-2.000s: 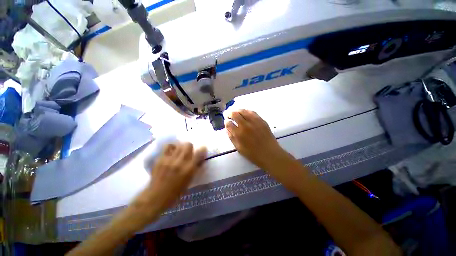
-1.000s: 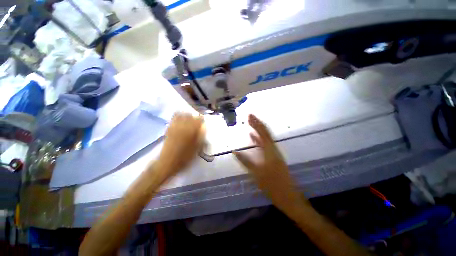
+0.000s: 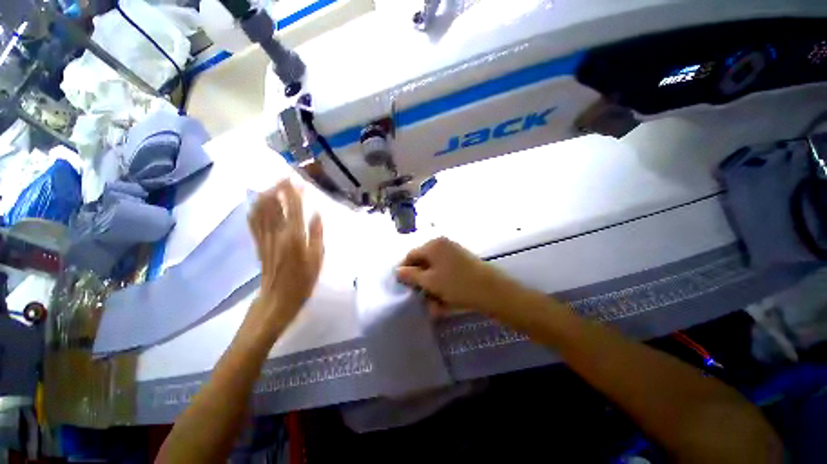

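A blue-grey fabric piece (image 3: 399,340) lies below the needle area and hangs over the table's front edge. My right hand (image 3: 444,276) pinches its upper right edge. My left hand (image 3: 288,245) is raised, slightly blurred, fingers apart, over the right end of the flat stack of blue-grey strips (image 3: 181,299). Whether it touches the stack cannot be told. The white sewing machine (image 3: 490,136) has its presser foot area (image 3: 402,213) just above my right hand. The needle itself is lost in glare.
Folded blue-grey bundles (image 3: 136,213) and crumpled white fabric (image 3: 113,54) lie at the left. Clear plastic over brown cardboard (image 3: 86,317) is at the left edge. A grey cloth (image 3: 771,204) with black scissors loops lies at the right. A measuring strip (image 3: 308,376) runs along the front edge.
A fabric piece now lies over the front edge, held by my right hand, which was open a second ago. My left hand has moved left, off the needle area, to the stack.
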